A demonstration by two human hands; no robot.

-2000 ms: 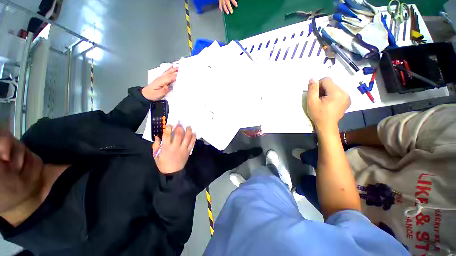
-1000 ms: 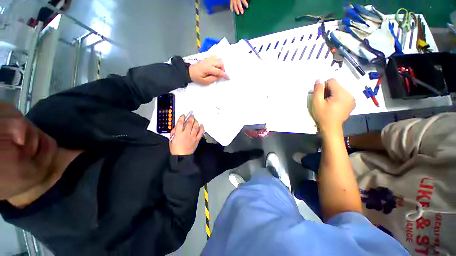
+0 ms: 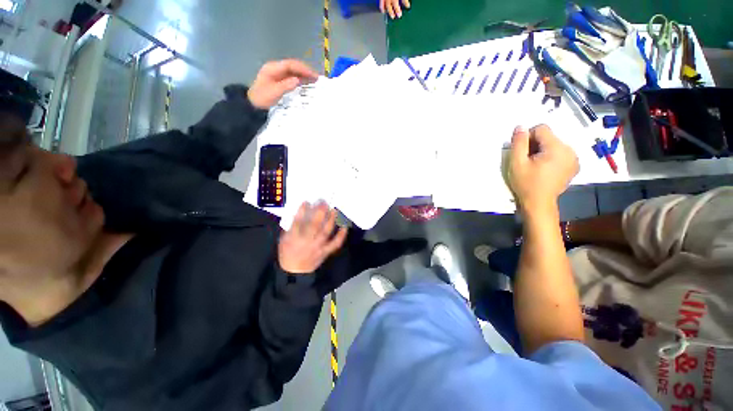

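White record sheets (image 3: pixel 386 144) lie spread and overlapping on the white slotted table; their print is washed out by glare. My right hand (image 3: pixel 544 167) rests on the table at the right of the sheets, its fingers curled in, with nothing visible in it. My left hand is out of the picture. A smartphone (image 3: pixel 272 176) with a calculator showing lies on the sheets' left part. A person in black at the left has one hand (image 3: pixel 312 237) at the sheets' lower edge and the other at their upper left corner.
Blue-white gloves (image 3: pixel 599 60), green-handled scissors (image 3: pixel 662 32) and other tools lie at the table's right end, beside a black bin (image 3: pixel 675 120). A person in beige stands at the right. A red coil (image 3: pixel 419 213) shows below the table edge.
The person in black has moved the upper hand from over the sheets to their upper left corner. The view has shifted slightly. My right hand keeps its place and curl.
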